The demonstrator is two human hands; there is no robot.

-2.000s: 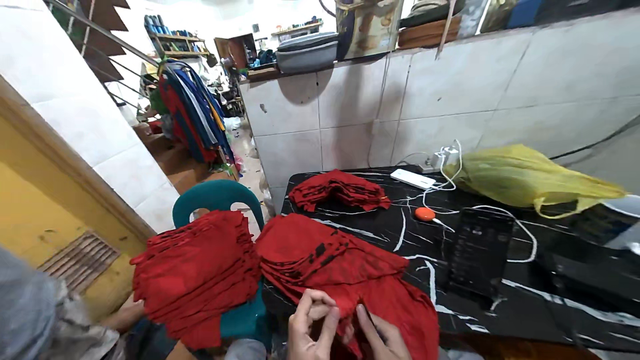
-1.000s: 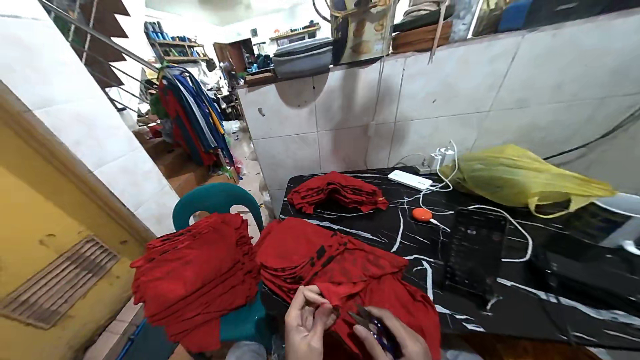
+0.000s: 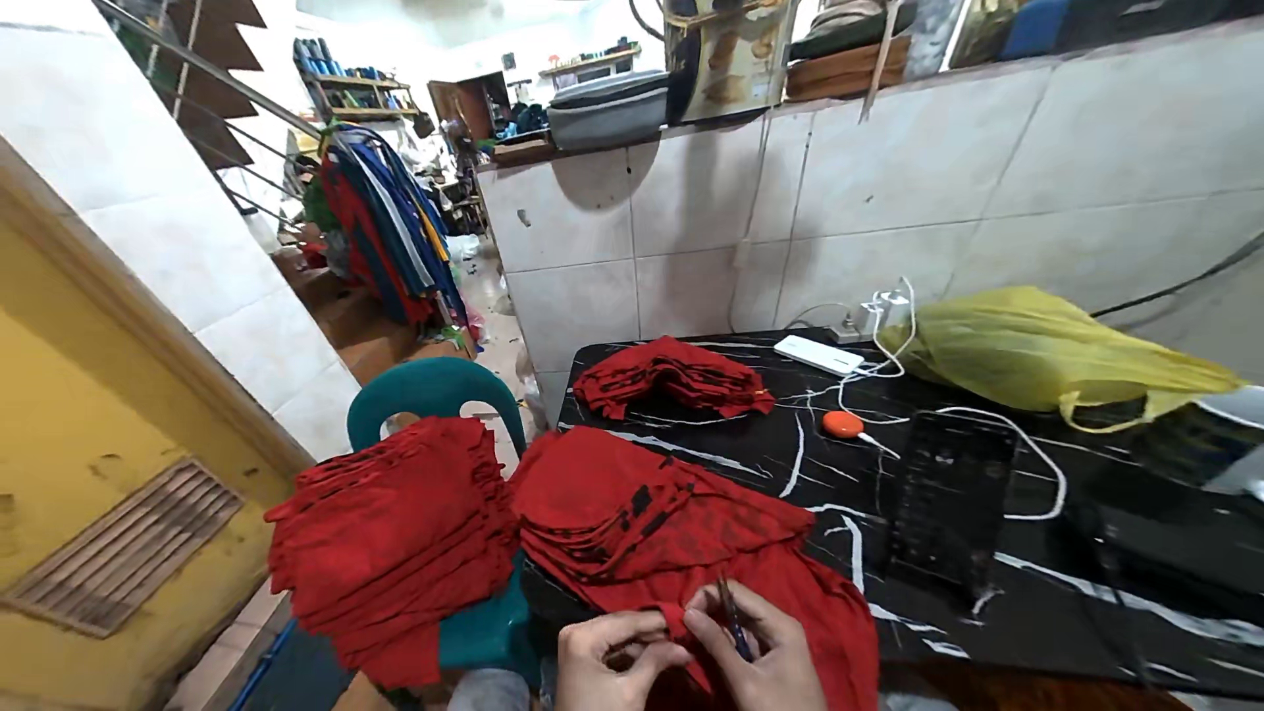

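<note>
My left hand (image 3: 624, 660) pinches the edge of red fabric at the near edge of a black marbled table. Close against it, my right hand (image 3: 755, 642) grips a small dark pointed tool (image 3: 736, 622), perhaps thread snips, with its tip upward, and its fingertips touch the same fabric. The layered red fabric pieces (image 3: 632, 504) spread under and beyond both hands, some with dark markings. A smaller red bundle (image 3: 671, 377) lies farther back on the table. To the left, a stack of red cloth pieces (image 3: 395, 533) rests on a green plastic chair (image 3: 434, 380).
On the table (image 3: 839, 553) to the right are a black phone-like device (image 3: 953, 499), an orange round object (image 3: 842, 425), a white power strip or power bank (image 3: 818, 355), white cables and a yellow plastic bag (image 3: 1047, 346). A tiled wall (image 3: 889, 197) stands behind.
Two seconds ago no tool showed in my right hand; it holds a dark one now. My right hand has come in closer to my left hand since one second ago.
</note>
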